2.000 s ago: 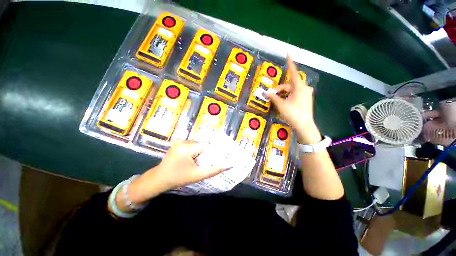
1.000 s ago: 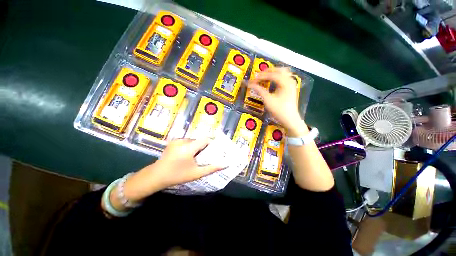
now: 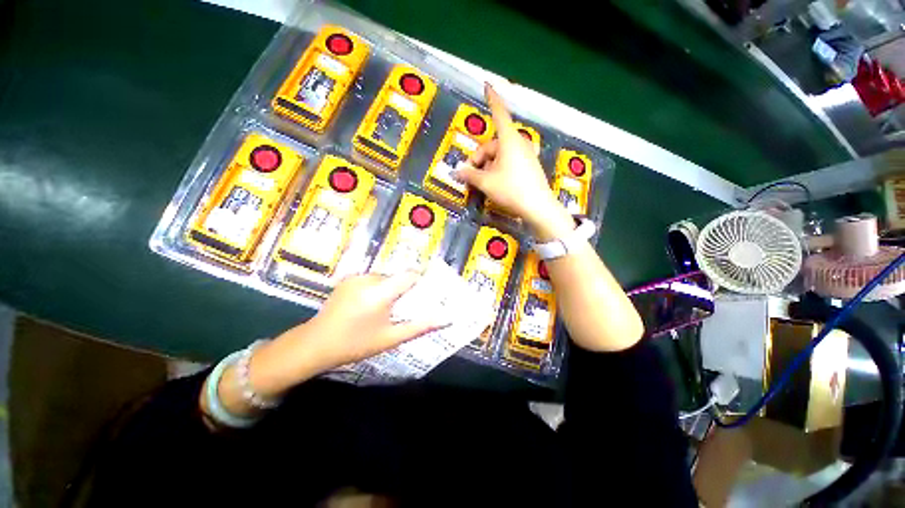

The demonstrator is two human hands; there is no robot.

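A clear blister tray (image 3: pixel 165 238) holds two rows of yellow devices with red discs. My left hand (image 3: pixel 362 316) grips a white printed label sheet (image 3: pixel 442 316) over the tray's near edge, partly covering near-row devices. My right hand (image 3: pixel 511 177) is over the far row, with thumb and a finger pinched at the printed area of the third yellow device (image 3: pixel 454 159). A small white sticker (image 3: pixel 458 171) shows at those fingertips; whether it touches the device is unclear. One finger points up and away. The hand partly hides the fourth far-row device.
The tray lies on a dark green bench (image 3: pixel 89 179) with a white line (image 3: pixel 635 144) beyond it. To the right are a smartphone (image 3: pixel 675 303), a white fan (image 3: pixel 749 251), a pink fan (image 3: pixel 853 268), a white adapter (image 3: pixel 724 387), a blue cord (image 3: pixel 794 365) and a black hose (image 3: pixel 883 397).
My right hand has moved left from the fourth far-row device to the third. The fifth far-row device now shows. My left hand still holds the label sheet in about the same place.
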